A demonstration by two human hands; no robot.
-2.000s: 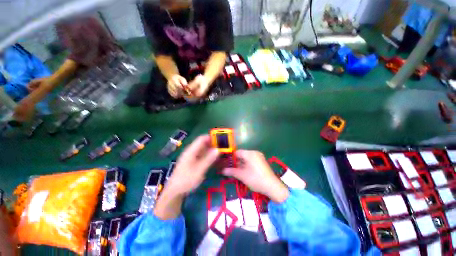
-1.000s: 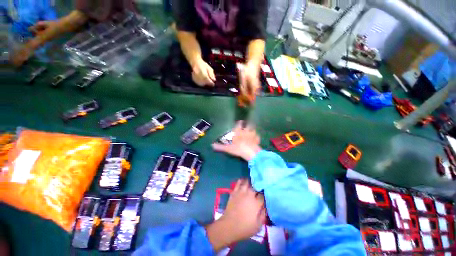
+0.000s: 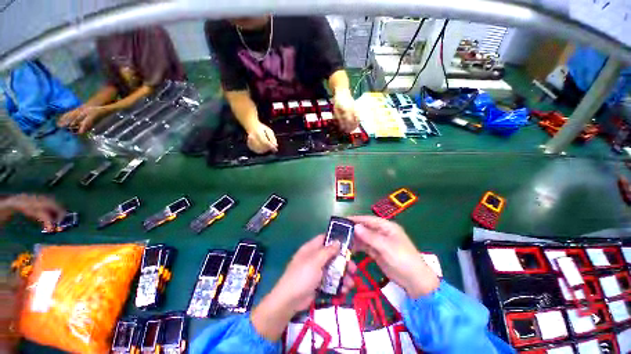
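An unfinished phone body (image 3: 337, 254) with a dark screen and silvery keypad is held upright in front of me, above a loose pile of red front covers (image 3: 377, 304) with white backing. My left hand (image 3: 299, 280) grips its left side and lower part. My right hand (image 3: 391, 250) touches its upper right side with the fingertips. No red cover shows on this body. Three covered phones lie beyond my hands: one upright (image 3: 344, 183), one tilted (image 3: 396, 202) and one further right (image 3: 490, 210).
Unfinished bodies (image 3: 240, 276) lie at left beside the bag of orange parts (image 3: 79, 297), with a row of several more (image 3: 266, 213) behind. A black tray of red covers (image 3: 546, 276) is at right. A person (image 3: 277, 69) works at another black tray opposite.
My right hand has come back from the far side, and both hands now hold an unfinished body. A covered phone stands beyond them. The person opposite has drawn the reaching arm back to their tray.
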